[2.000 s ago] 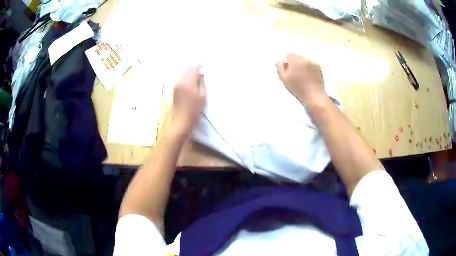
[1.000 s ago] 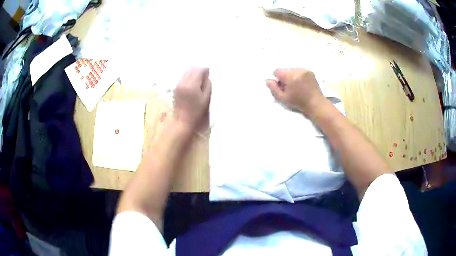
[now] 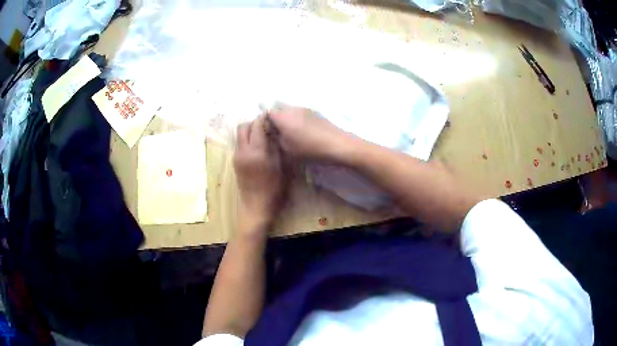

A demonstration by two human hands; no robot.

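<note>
A white garment [image 3: 406, 115] lies on the table in front of me, its upper part washed out by glare and its near part behind my right forearm. My left hand [image 3: 259, 152] and my right hand [image 3: 294, 132] meet at its left side, fingers bent and close together. The fingertips are blurred and overlap, so what lies between them cannot be told. Clear plastic [image 3: 159, 51] with glare streaks lies at the upper left and reaches toward my left hand.
A yellow sheet with one red dot [image 3: 172, 192] lies left of my hands. A sheet with many red dots [image 3: 125, 108] is beyond it. Dark garments [image 3: 81, 155] hang at the left edge. Snips [image 3: 537, 69] lie at the right. Small red stickers [image 3: 536, 163] are scattered at the lower right.
My right hand has moved left to meet my left hand. The garment's near edge has drawn back from the table's front edge, and its shape has changed. The view has shifted slightly.
</note>
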